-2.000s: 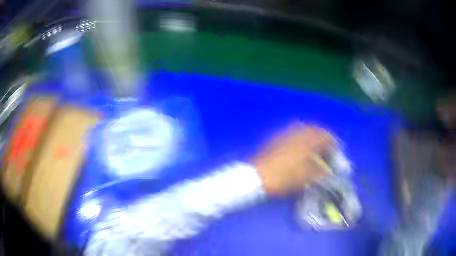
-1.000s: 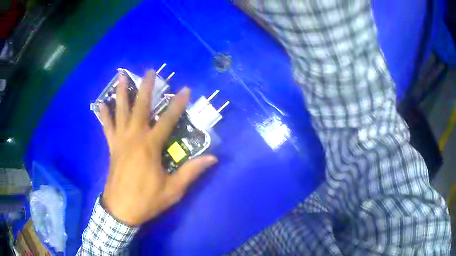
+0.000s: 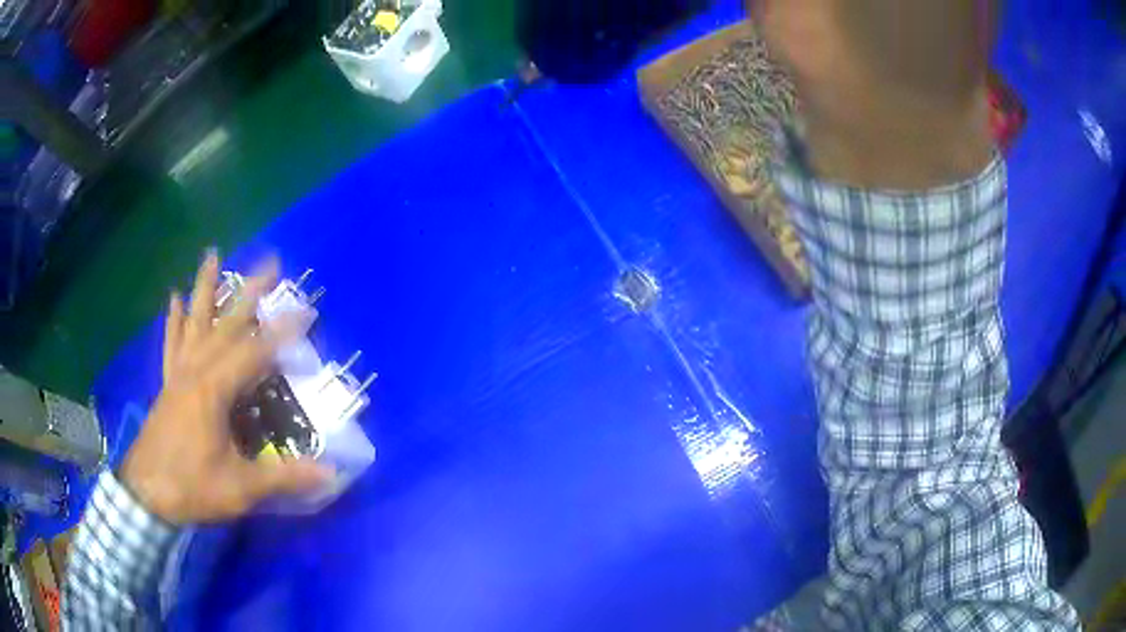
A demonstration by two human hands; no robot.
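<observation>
Two white plug-in adapter housings lie side by side at the left on the blue sheeting; the nearer housing (image 3: 340, 426) shows a dark board, a yellow block and two prongs pointing up right. The farther housing (image 3: 287, 309) is partly hidden by fingers. My left hand (image 3: 216, 414) spans both, thumb on the near side, fingers blurred over the far one. My right hand (image 3: 877, 93) is at the top right over the brown screw tray (image 3: 729, 136); its fingers are cut off by the top edge, so its hold cannot be told.
Another open white housing (image 3: 401, 56) stands on the green conveyor (image 3: 278, 148) at the top. A dark object (image 3: 587, 37) is at the top centre. A red thing (image 3: 1006, 114) shows beside my right wrist. Crumpled tape (image 3: 637, 289) is on the blue sheeting.
My left hand and the two housings now appear farther left and lower. The view has shifted; the screw tray and the housing on the conveyor have come into view. My right hand now shows.
</observation>
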